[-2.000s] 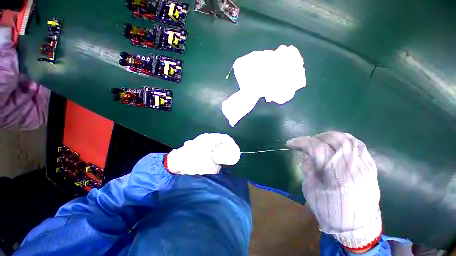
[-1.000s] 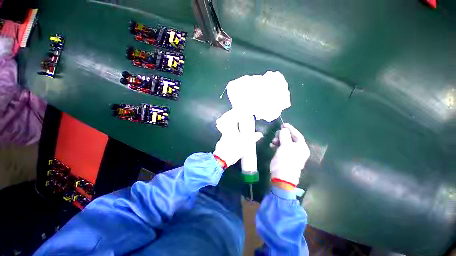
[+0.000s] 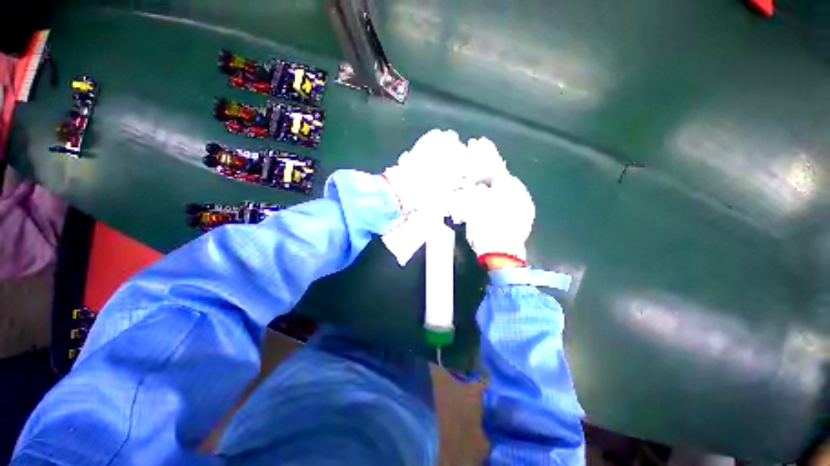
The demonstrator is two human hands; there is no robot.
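Note:
The glue syringe barrel [image 3: 440, 278] lies on the green mat, its green cap [image 3: 439, 335] towards me and its front end hidden at my hands. A white cloth [image 3: 405, 238] shows below my left hand and merges with the white gloves in the glare. My left hand [image 3: 426, 173] and my right hand [image 3: 505, 207], both in white gloves with red cuffs, are close together beyond the barrel. Their fingers blend into the overexposed white, so what they hold cannot be told. The syringe tip and the thin pin are not visible.
Several populated circuit boards [image 3: 289, 170] lie in a column left of my hands; my left sleeve partly covers the nearest. Another board [image 3: 77, 116] lies farther left. A metal stand [image 3: 364, 50] is bolted beyond my hands. A red-lined tray [image 3: 118, 264] and a person's pink sleeve [image 3: 35, 227] are at left.
Both hands have moved forward and come together over the cloth. The left hand was beside the barrel and the right held a thin pin, which no longer shows. The left sleeve now covers part of a board.

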